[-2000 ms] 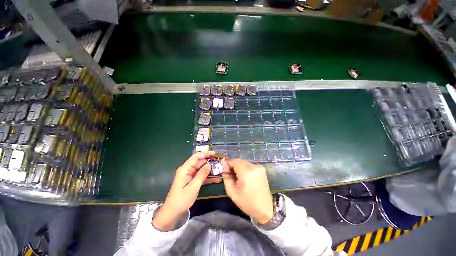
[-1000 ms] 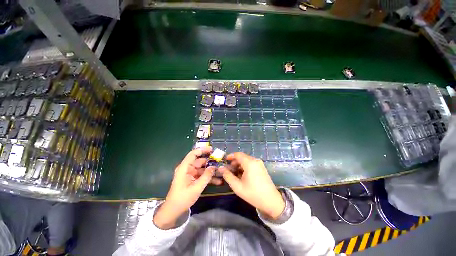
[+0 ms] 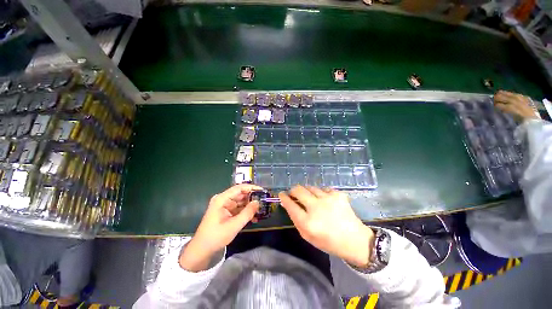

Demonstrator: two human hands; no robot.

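My left hand (image 3: 225,218) holds a small dark watch housing (image 3: 262,204) between thumb and fingers, just above the bench's front edge. My right hand (image 3: 324,218) pinches a thin pale sliver, perhaps tweezers or a spudger (image 3: 270,199), whose far end reaches over the housing. A little yellow shows at the housing's right side. The clear blister tray (image 3: 310,145) lies flat beyond my hands. It bears grey and white-faced batteries (image 3: 244,174) in its left column and back rows.
A tall pile of filled trays (image 3: 57,151) stands at the left. A metal rail (image 3: 193,98) borders the green conveyor (image 3: 296,51), which carries spaced dark units (image 3: 340,75). At the right, another person's hand (image 3: 514,105) is over a neighbour's tray (image 3: 491,148).
The white-faced piece seen over the housing is no longer visible there. My right hand has moved right and now holds the pale sliver. The conveyor units have shifted left. A neighbour's hand has appeared.
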